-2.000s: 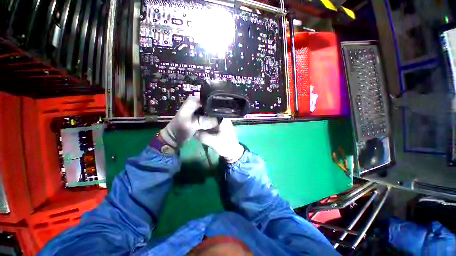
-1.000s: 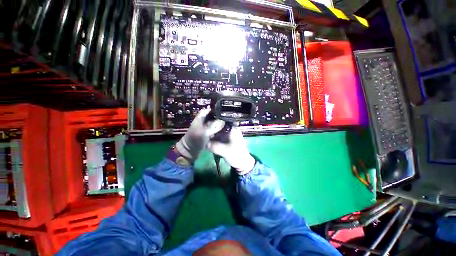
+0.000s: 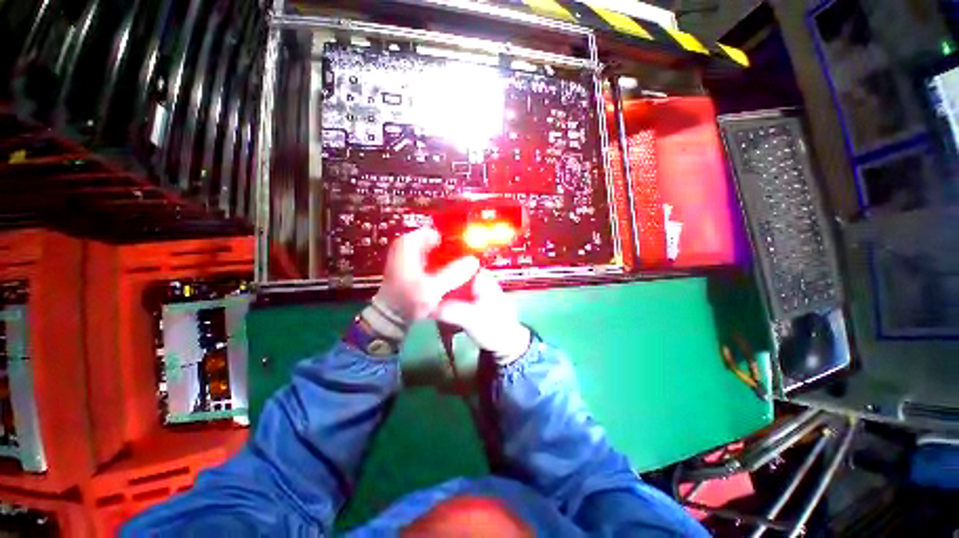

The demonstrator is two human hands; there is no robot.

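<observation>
The barcode scanner (image 3: 478,226) is held up over the near edge of the board, its head glowing bright red. My left hand (image 3: 413,275), in a white glove, is closed around the scanner's left side and handle. My right hand (image 3: 486,315), also gloved, holds the lower handle; its fingers are partly hidden. The dark circuit board (image 3: 389,194) lies in a metal-edged frame (image 3: 442,282) behind the mat, with strong white glare at its upper middle.
Green mat (image 3: 652,357) in front, with orange-handled cutters (image 3: 745,370) at its right edge. Red tray (image 3: 699,179), keyboard (image 3: 783,200) and mouse (image 3: 810,345) at right. Red totes (image 3: 68,347) and black racks (image 3: 189,95) at left. Metal bars (image 3: 804,473) at lower right.
The scanner's head has turned from dark to glowing red, and red light now falls on the board. The view has shifted slightly; both hands keep their hold.
</observation>
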